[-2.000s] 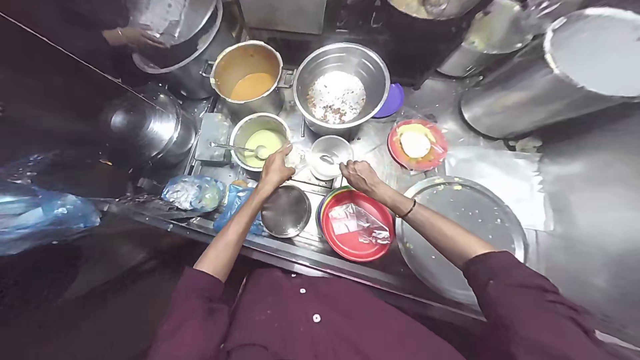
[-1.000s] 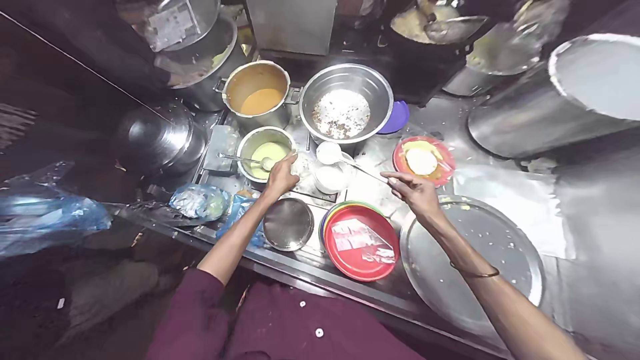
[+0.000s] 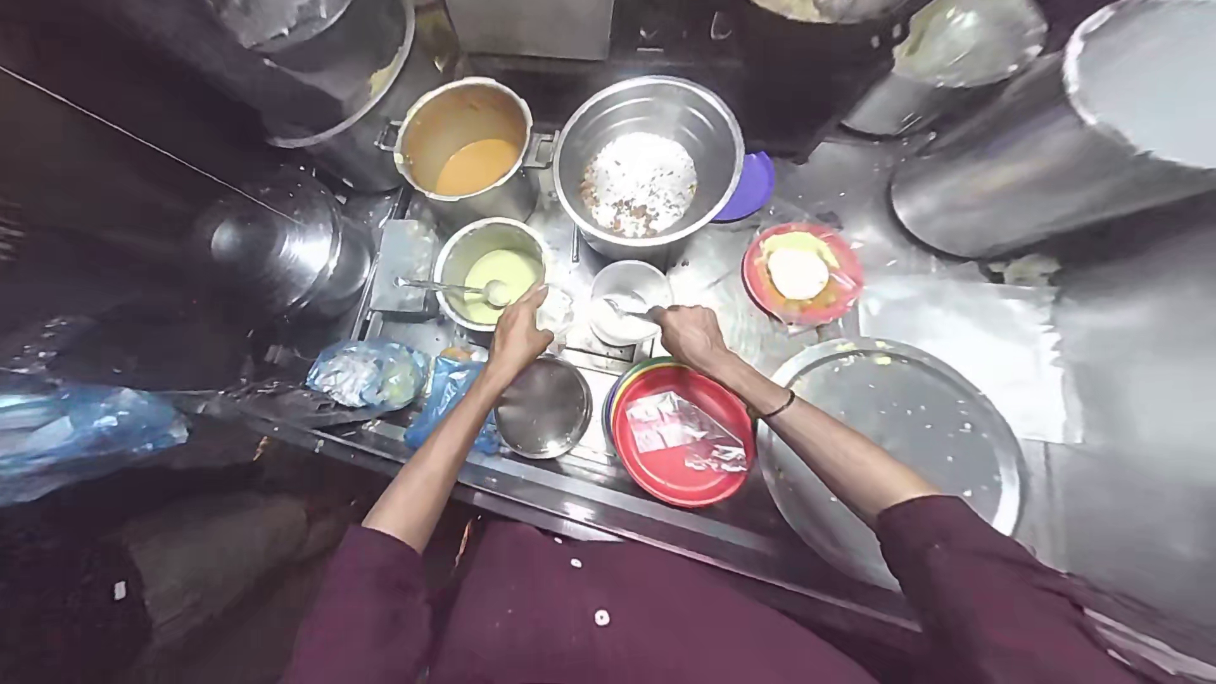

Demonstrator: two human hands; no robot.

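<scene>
My right hand (image 3: 692,337) grips the handle of a metal spoon (image 3: 622,309) whose head is down in a white container (image 3: 630,285). Beside that container, my left hand (image 3: 521,334) holds a clear plastic bag (image 3: 557,313), close to the rim of a steel pot of pale green liquid (image 3: 508,266). A second spoon (image 3: 442,285) lies in this pot. Behind stand a pot of orange liquid (image 3: 480,163) and a large steel bowl (image 3: 649,90) holding white and brown food. Nearer me are a round steel vessel (image 3: 543,407) and stacked plates, red on top (image 3: 679,475), bearing clear plastic.
A red plate with plastic-covered food (image 3: 803,275) sits right of the bowl, near a purple lid (image 3: 749,188). A large round steel tray (image 3: 883,418) lies under my right forearm. Blue plastic bags (image 3: 369,373) are at left. A tall steel drum (image 3: 988,171) stands at right.
My right hand has moved left and toward the white container. The spoon, raised above it a second ago, is now down inside it. My left hand stays beside the green liquid's pot.
</scene>
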